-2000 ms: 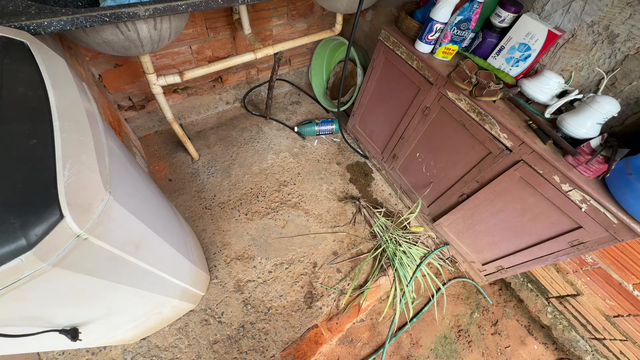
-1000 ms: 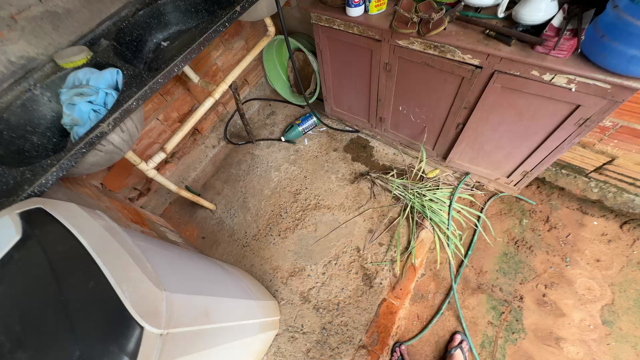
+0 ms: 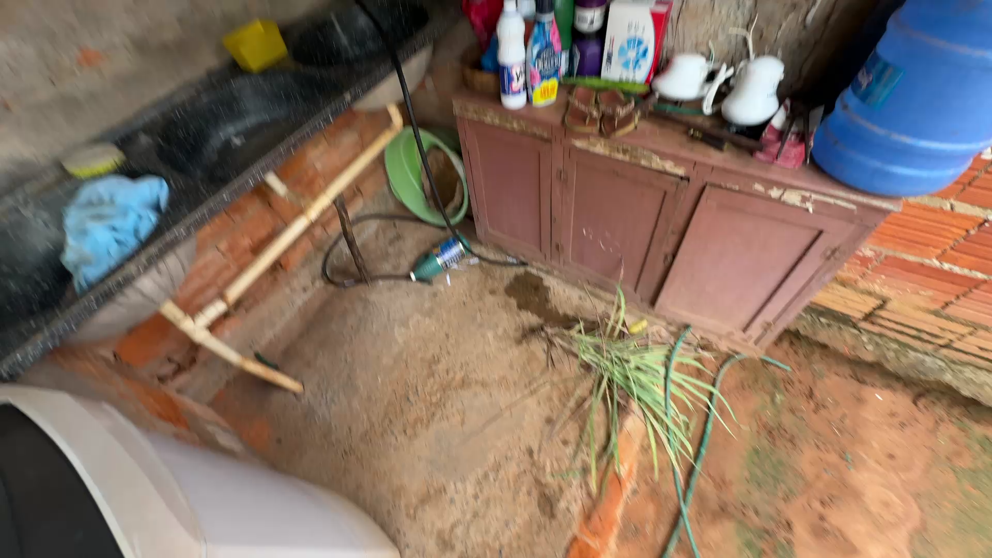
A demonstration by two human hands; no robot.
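Neither my left hand nor my right hand shows in the head view. A heap of long green leaves (image 3: pixel 635 364) lies on the ground before a worn reddish wooden cabinet (image 3: pixel 612 209), with a green hose (image 3: pixel 701 449) beside and across it. Near the cabinet's left foot, a green bottle (image 3: pixel 440 259) rests on its side by a black hose (image 3: pixel 411 116). Behind it a light green plastic basin (image 3: pixel 411 174) is tilted up. On the cabinet top are bottles, a pair of sandals (image 3: pixel 601 111), white vessels (image 3: pixel 753 89) and a large blue water jug (image 3: pixel 907 101).
A dark speckled sink counter (image 3: pixel 256 167) runs along the left wall, holding a light blue cloth (image 3: pixel 112 225) and a yellow sponge (image 3: pixel 93 160). Pale drain pipes (image 3: pixel 287 236) hang below. A white appliance with a dark lid (image 3: pixel 256 496) stands at lower left. A brick edging (image 3: pixel 612 496) borders the reddish soil.
The view has swung, bringing more of the sink counter and the blue jug into sight. Sandalled feet at the bottom edge one second ago are out of view. Nothing else has plainly moved.
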